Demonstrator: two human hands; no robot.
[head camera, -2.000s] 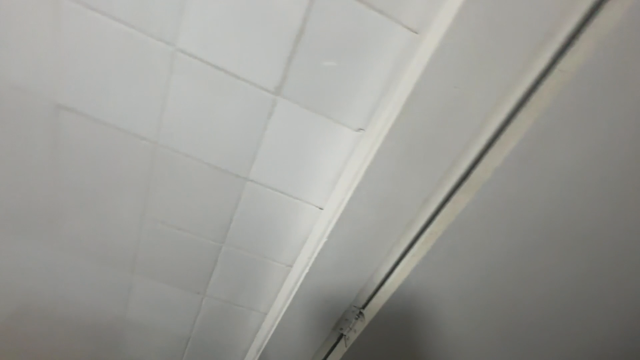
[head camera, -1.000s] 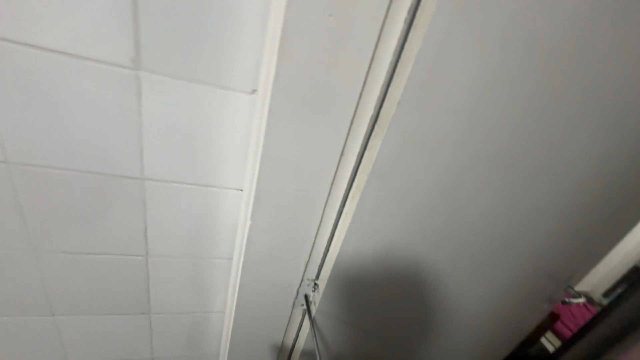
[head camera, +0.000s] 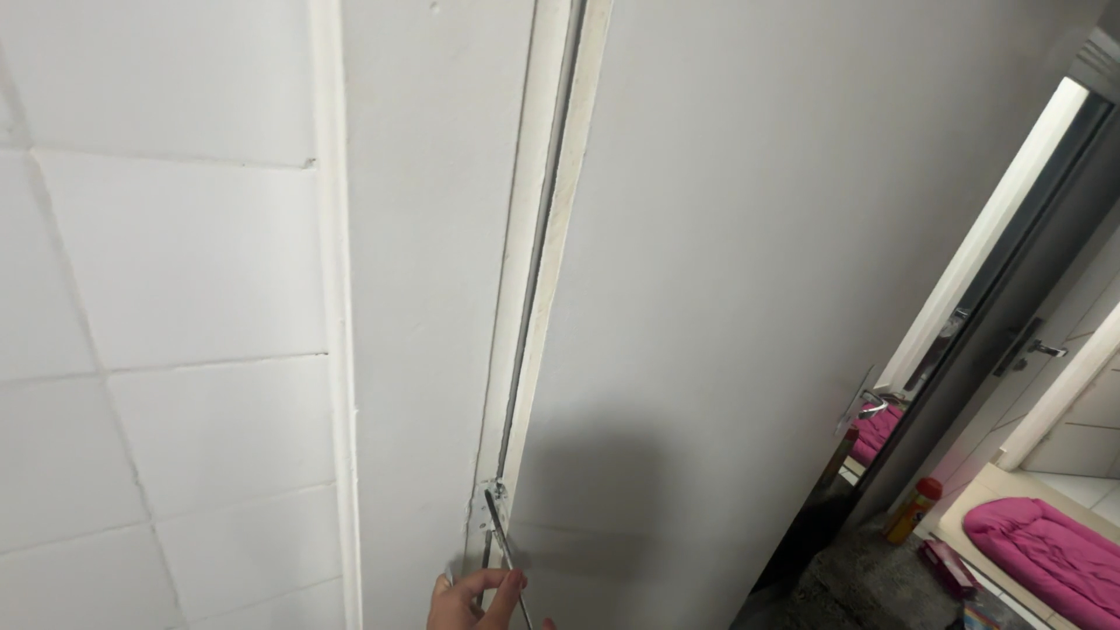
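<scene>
My left hand (head camera: 477, 599) comes in at the bottom, thumb and index finger pinching a thin dark metal rod (head camera: 500, 529), like a screwdriver shaft. The rod's upper tip rests at or just in front of a paint-marked metal hinge (head camera: 488, 506), set along the narrow gap between a white door (head camera: 717, 262) and its frame (head camera: 516, 289). The rod's lower end runs out of view. One more fingertip (head camera: 549, 624) shows at the bottom edge, to the right of the rod; it may be my right hand's, but the rest is hidden.
White wall tiles (head camera: 210, 262) lie left of the frame. At the right are a door handle (head camera: 873, 404), a second door with a lever handle (head camera: 1046, 350), a red-capped can (head camera: 914, 512), a pink box (head camera: 949, 567) and a pink fabric cushion or mat (head camera: 1041, 551) on the floor.
My left hand has come into view on the rod, which one second ago showed at the hinge without a hand. The view has swung, bringing in the floor and second door.
</scene>
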